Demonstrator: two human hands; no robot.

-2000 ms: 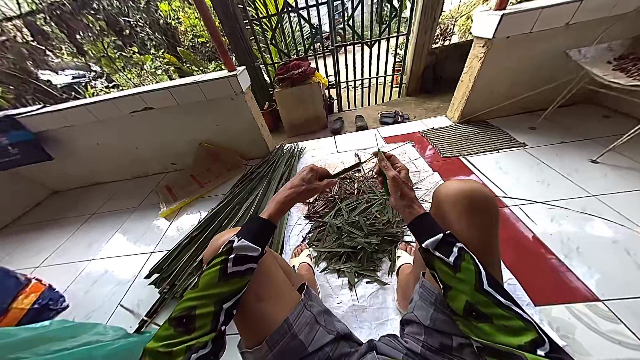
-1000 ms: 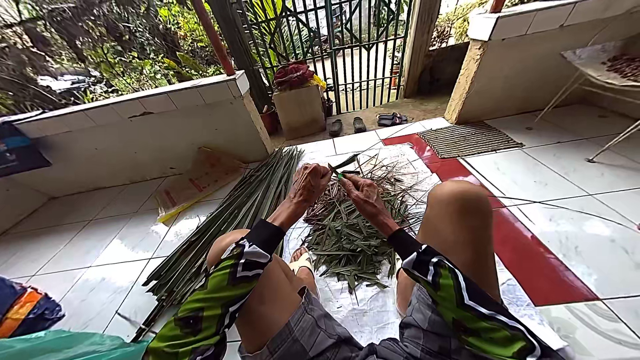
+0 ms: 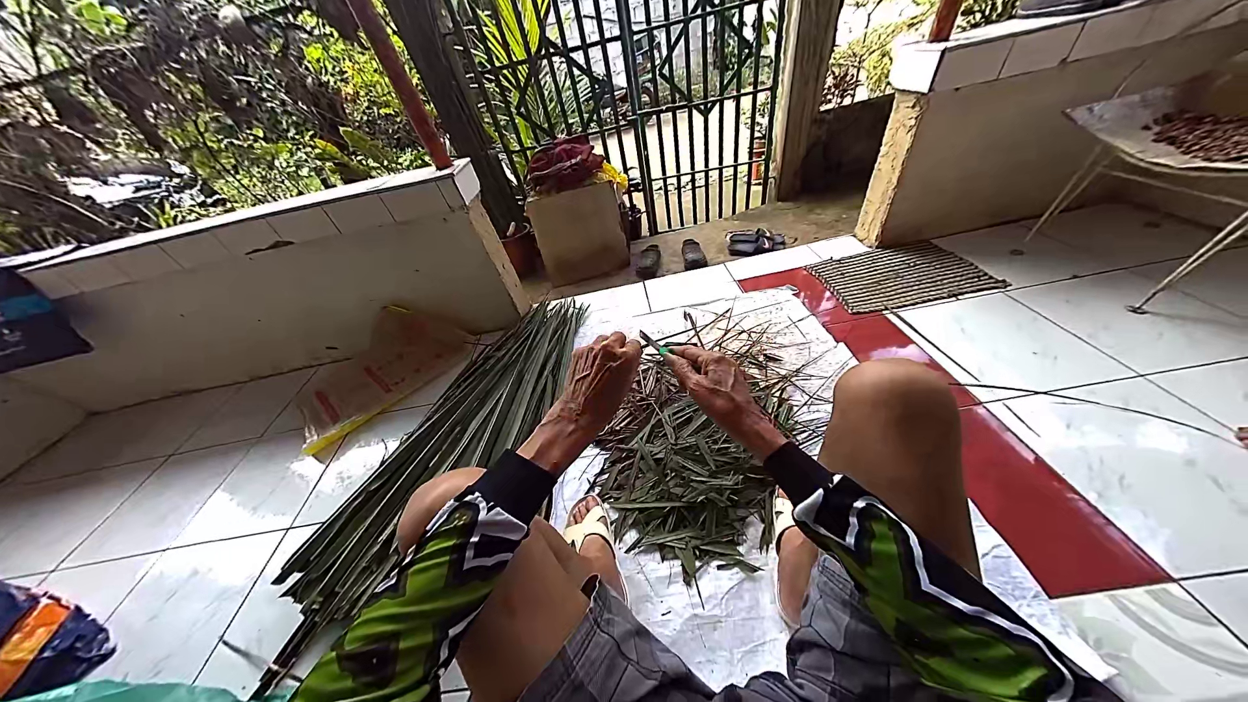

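Note:
My right hand (image 3: 720, 388) is closed on the green handle of a small knife (image 3: 655, 345), whose blade points up and left towards my other hand. Beside the blade tip, my left hand (image 3: 603, 375) is curled in a fist; what lies in it is hidden by the fingers. Below both hands a heap of cut green leaf pieces (image 3: 682, 487) rests on a white sheet (image 3: 673, 624), between my sandalled feet. Thin brown strips (image 3: 751, 341) lie at the heap's far side. Left of my left hand stretches a bundle of long green palm leaflets (image 3: 439, 448).
A plastic bag (image 3: 375, 375) lies against the low wall at left. Footwear (image 3: 693, 254) stands before a metal gate (image 3: 682, 117). A ribbed mat (image 3: 907, 277) and a metal-legged table (image 3: 1121, 132) are at right. A colourful bag (image 3: 44, 639) sits at lower left.
The dark green leaf piece seen at my hands in the earlier frames no longer shows there. My hands, close together a second ago, are slightly apart, and the knife blade shows between them.

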